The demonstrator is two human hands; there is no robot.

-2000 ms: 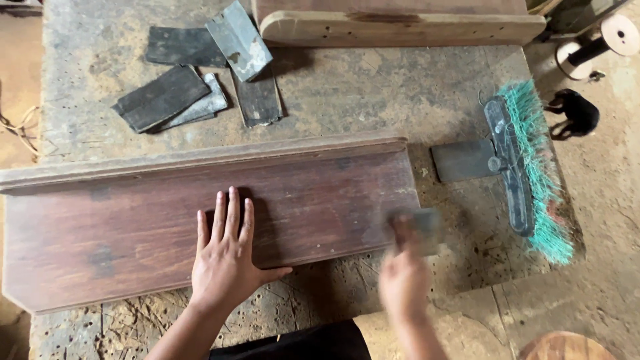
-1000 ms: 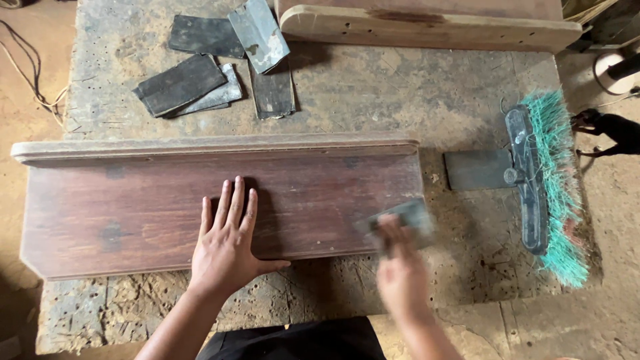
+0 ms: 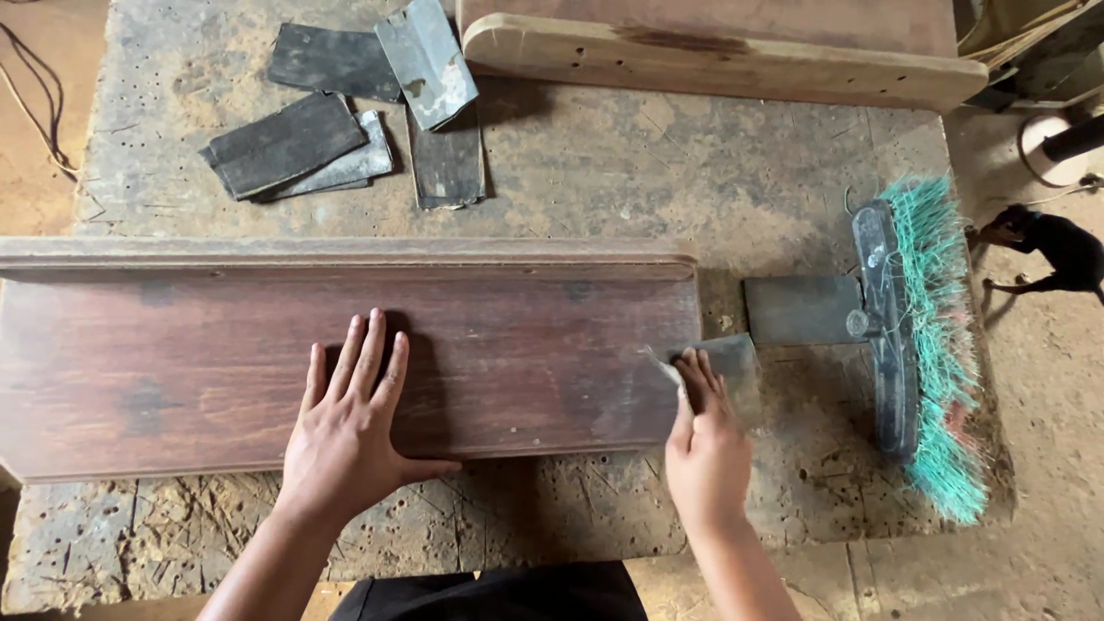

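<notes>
A reddish-brown wooden board (image 3: pixel 517 371) with a raised wooden strip (image 3: pixel 345 252) along its far edge lies on the worn workbench (image 3: pixel 604 172). My left hand (image 3: pixel 349 431) rests flat on the board, fingers spread, thumb at the near edge, holding nothing. At the board's right end, my right hand (image 3: pixel 709 431) grips a sheet of dark sandpaper (image 3: pixel 733 358); one edge of the sheet curls up over the board and the rest reaches past its end. The palm side of this hand is hidden.
Several worn sandpaper pieces (image 3: pixel 289 142) lie beyond the board. A second wooden piece (image 3: pixel 724 60) spans the bench's far side. At right, a broom head (image 3: pixel 884 328) with green bristles overlaps a dark flat sheet (image 3: pixel 802 309). A small black dog (image 3: pixel 1056 246) stands on the floor beyond.
My right hand, blurred in both earlier frames, now shows sharply at the board's right end, still with the sandpaper. My left hand stays flat on the board. The dog has come further into view.
</notes>
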